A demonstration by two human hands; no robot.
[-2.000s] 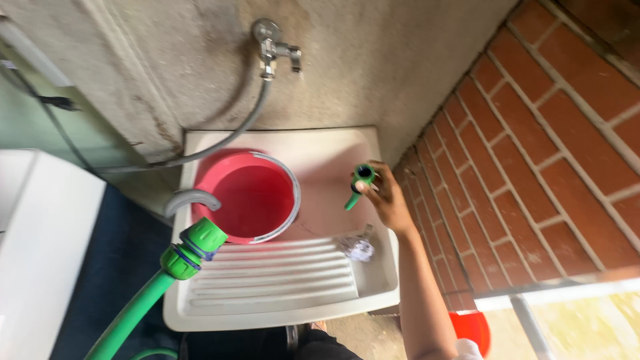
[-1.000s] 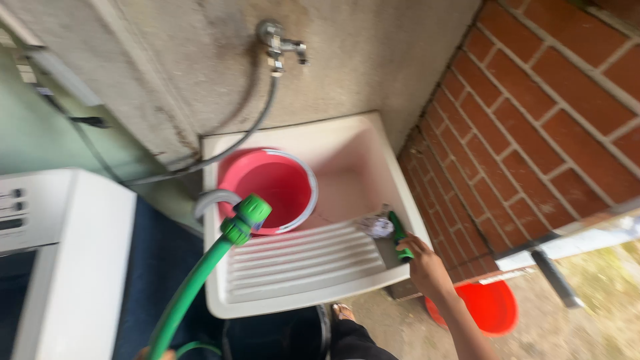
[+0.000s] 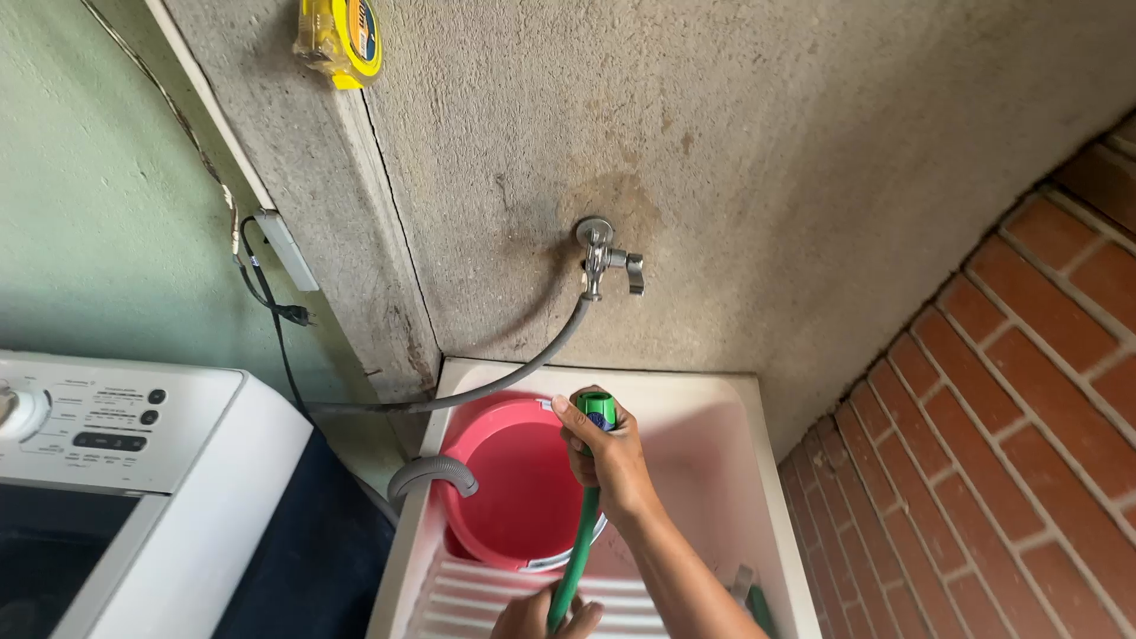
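Observation:
My right hand grips the green connector at the upper end of a green garden hose, over the right rim of the pink bucket. Lower down, my left hand holds the same hose near the frame's bottom edge. The pink bucket stands in the laundry sink. Above the hands a metal wall tap has a grey hose fitted to its outlet. A green object, partly hidden by my right forearm, lies at the sink's lower right.
A grey corrugated drain hose hooks over the bucket's left rim. A white washing machine stands left, below a hanging black plug. A yellow tape measure is high on the concrete wall; a brick wall rises at right.
My right hand has let go of the green nozzle-like piece at the sink's right side and now grips the hose connector over the bucket. The view has shifted up toward the tap.

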